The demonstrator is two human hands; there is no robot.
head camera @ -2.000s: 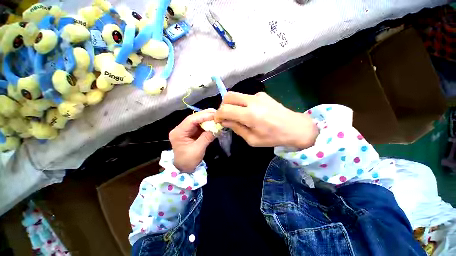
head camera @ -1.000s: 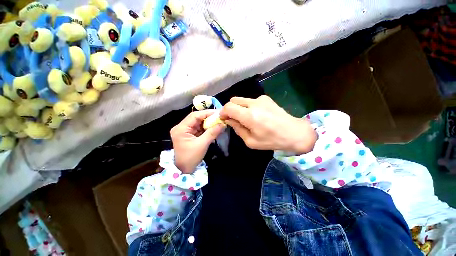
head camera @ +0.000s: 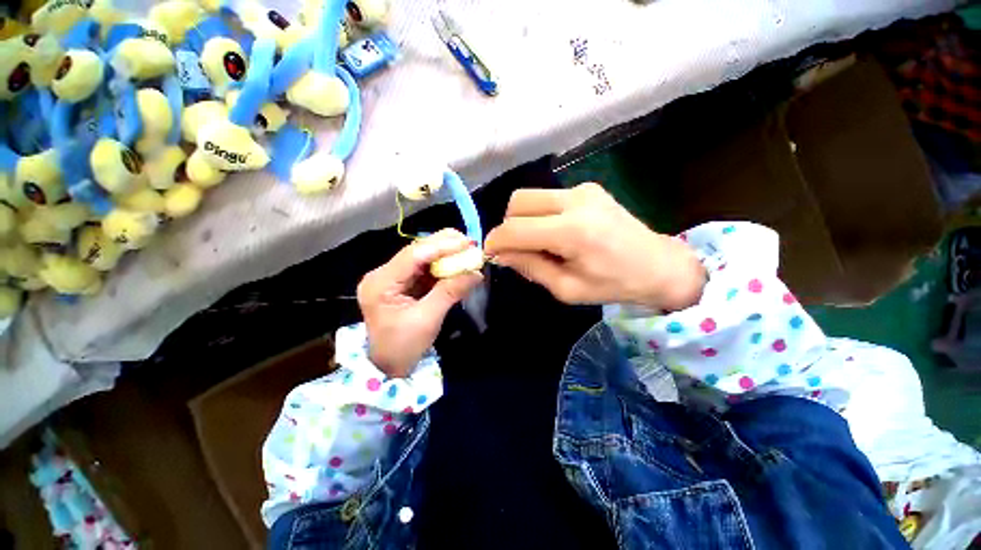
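Note:
My left hand [head camera: 407,306] holds a pale yellow plush end piece [head camera: 458,261] between thumb and fingers above my dark lap. A light blue plush band [head camera: 463,204] curves up from it to another yellow end [head camera: 420,186] by the table edge. A thin yellow thread [head camera: 401,217] hangs in a loop beside the band. My right hand [head camera: 581,249] is just right of the yellow piece, thumb and fingertips pinched together. A tiny glint shows at those fingertips; whether it is a needle or thread, I cannot tell.
A heap of blue and yellow plush toys [head camera: 118,140] lies on the pale cloth-covered table [head camera: 506,124]. Blue-handled snips [head camera: 465,54] lie on it. Brown cardboard boxes [head camera: 861,193] stand beyond the table at right and below it at left. A white bag [head camera: 934,473] is right of my lap.
My right hand has moved slightly right, away from the yellow piece. The blue band now stands up more visibly, with its far yellow end higher. My left hand keeps its hold.

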